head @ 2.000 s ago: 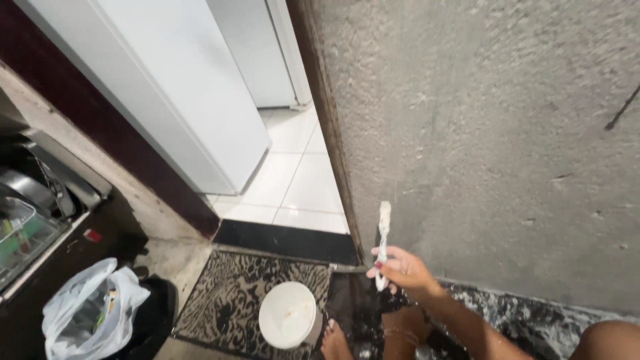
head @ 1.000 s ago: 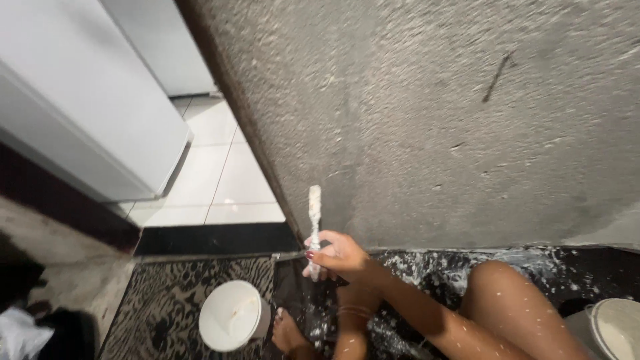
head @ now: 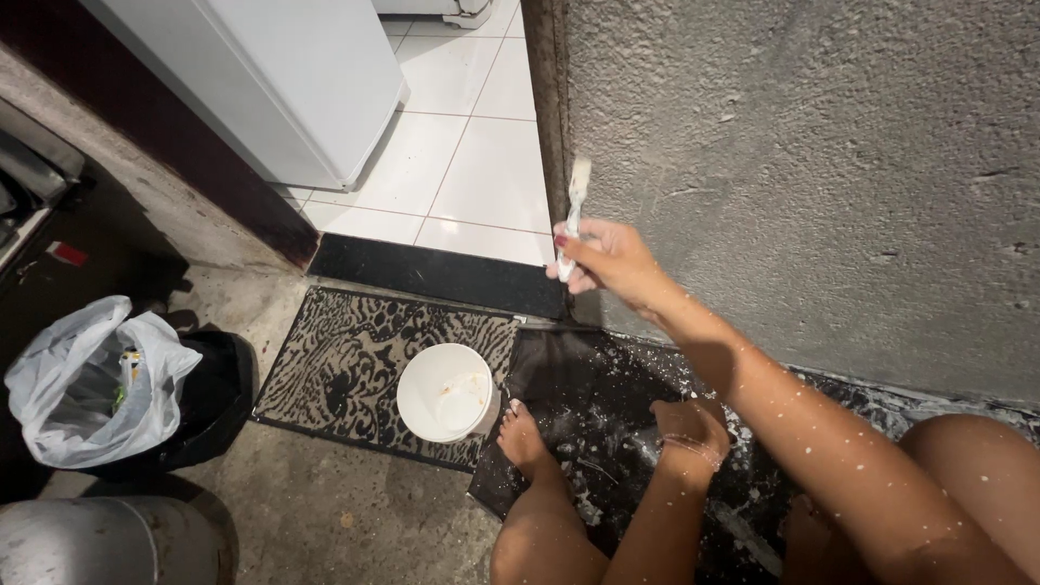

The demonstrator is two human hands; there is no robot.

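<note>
My right hand [head: 605, 256], its arm reaching in from the lower right, grips a small paintbrush [head: 575, 199] coated with white paint. The bristles point up, in front of the rough grey wall [head: 796, 203] beside the doorway's edge; whether they touch it cannot be told. Lower down, between my knees, my left hand [head: 689, 422] hangs bent at the wrist over a dark sheet [head: 601, 398] spattered white. Its fingers are mostly hidden, and a bracelet circles the wrist. A white bucket [head: 445, 392] with residue inside stands on a patterned doormat [head: 349, 349], left of my bare foot.
A black threshold [head: 431, 268] crosses the doorway, with white floor tiles and a white appliance [head: 276, 89] beyond. At left are a bin [head: 231, 382] with a white plastic bag [head: 89, 390] and a metal cylinder [head: 106, 540]. My knees flank my left arm.
The paintbrush stays in my right hand, now beside the doorway's edge. The view has swung back left since one second ago, and the second bucket at the far right has left it.
</note>
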